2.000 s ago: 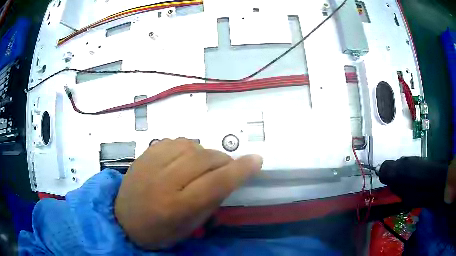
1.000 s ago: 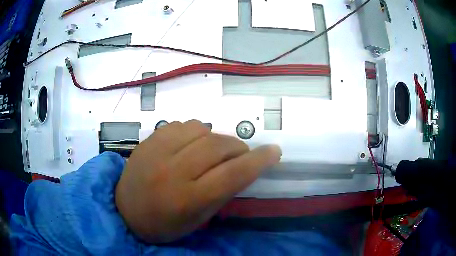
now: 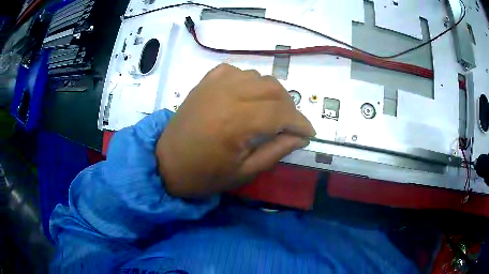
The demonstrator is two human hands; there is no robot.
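Observation:
The white display back panel (image 3: 241,32) lies in front of me. A long grey metal strip (image 3: 386,152) runs along its near edge. My left hand (image 3: 308,138), bare with a blue sleeve, is closed around the strip's left part, with a bit of grey showing between the fingers. The black electric screwdriver (image 3: 482,167) is cut off by the right edge, its tip at the strip's right end. My right hand is out of the picture.
A red-and-black wire harness (image 3: 321,50) and a thin black cable (image 3: 300,28) cross the panel. Red foam (image 3: 370,193) shows beneath. Stacked metal strips (image 3: 67,45) and a blue bin (image 3: 33,85) are at left. Thin red wires (image 3: 465,179) hang near the screwdriver.
The view has shifted left, so the panel sits further right and tilted. My left hand's fingertips have closed on the strip. The small dark cutout near the hand is now uncovered.

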